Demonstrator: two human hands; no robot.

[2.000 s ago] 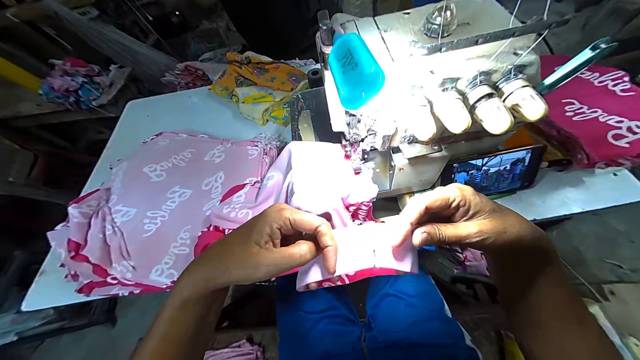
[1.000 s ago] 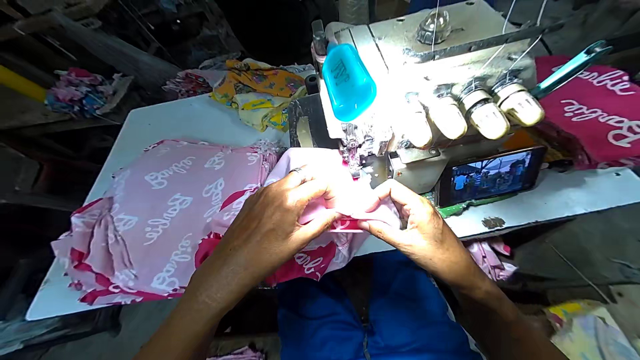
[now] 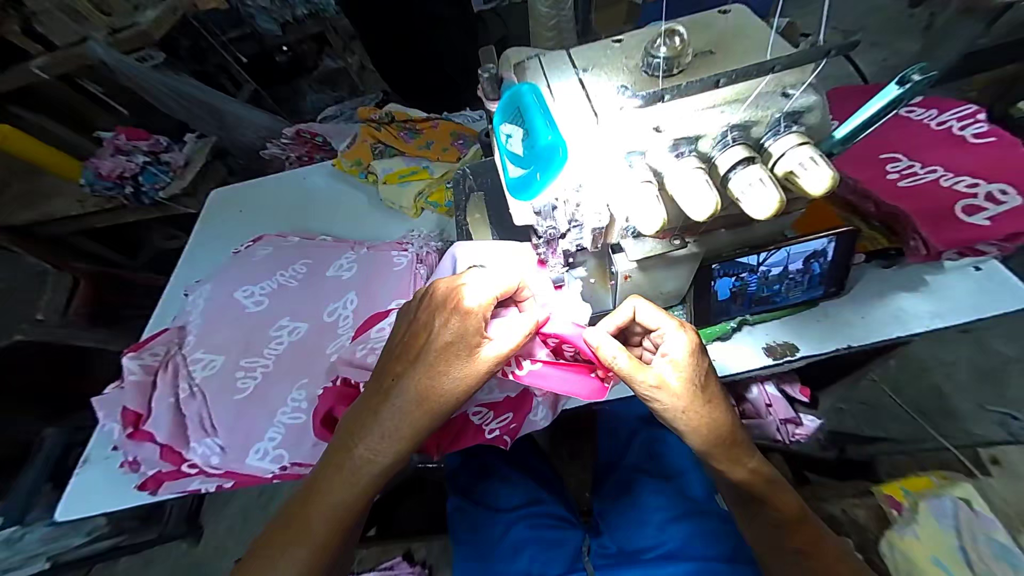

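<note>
Close in front of the needle area of an overlock sewing machine, my left hand pinches pink printed fabric between thumb and fingers. My right hand grips the folded edge of the same fabric, a little to the right and lower. The cloth runs from the machine's needle area down over the table's front edge, above my lap. A strong lamp glare washes out part of the machine head. Left of my hands lies a stack of light pink printed cut pieces, partly against the held fabric.
A smartphone showing a video leans by the machine's right side. Dark pink printed fabric is piled at the right. Yellow and orange floral cloth lies behind on the white table. A blue plastic tray is fixed to the machine.
My hands have come nearer the needle area than two seconds ago. Since one second ago they have moved a little apart, and a folded pink strip shows between them.
</note>
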